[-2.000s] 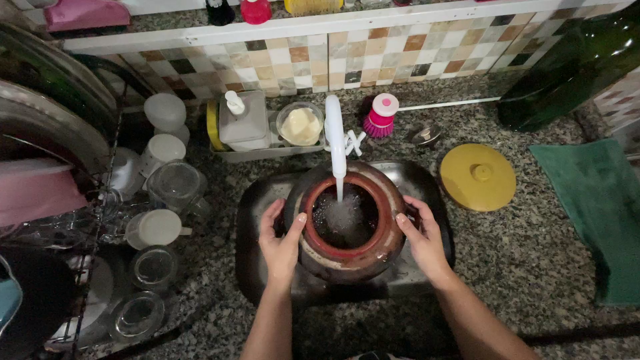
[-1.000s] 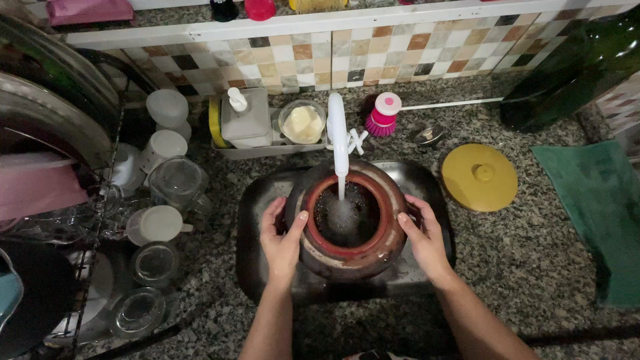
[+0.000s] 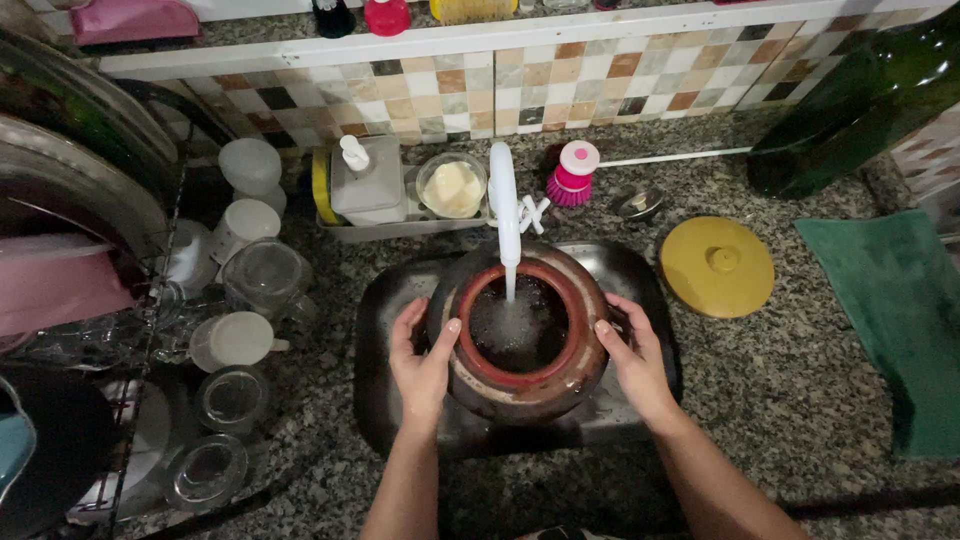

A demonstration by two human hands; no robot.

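A round brown clay pot point(image 3: 517, 394) with a reddish rim sits in the metal sink basin point(image 3: 420, 281). My left hand point(image 3: 424, 360) grips its left side, thumb near the rim, and my right hand point(image 3: 634, 352) holds its right side the same way. From the white faucet point(image 3: 504, 195) a stream of water runs into the pot's mouth, where the dark water shows bubbles. The palms and some fingers are partly hidden against the pot. A yellow round lid point(image 3: 716, 266) with a knob lies on the granite counter to the right of the sink.
Behind the sink stand a caddy with a soap dispenser point(image 3: 367, 180), a tub point(image 3: 451, 189) and a pink brush point(image 3: 574, 174). Several cups and glasses point(image 3: 232, 341) and a wire dish rack line the left. A green cloth point(image 3: 885, 315) and a large green bottle point(image 3: 840, 112) are at the right.
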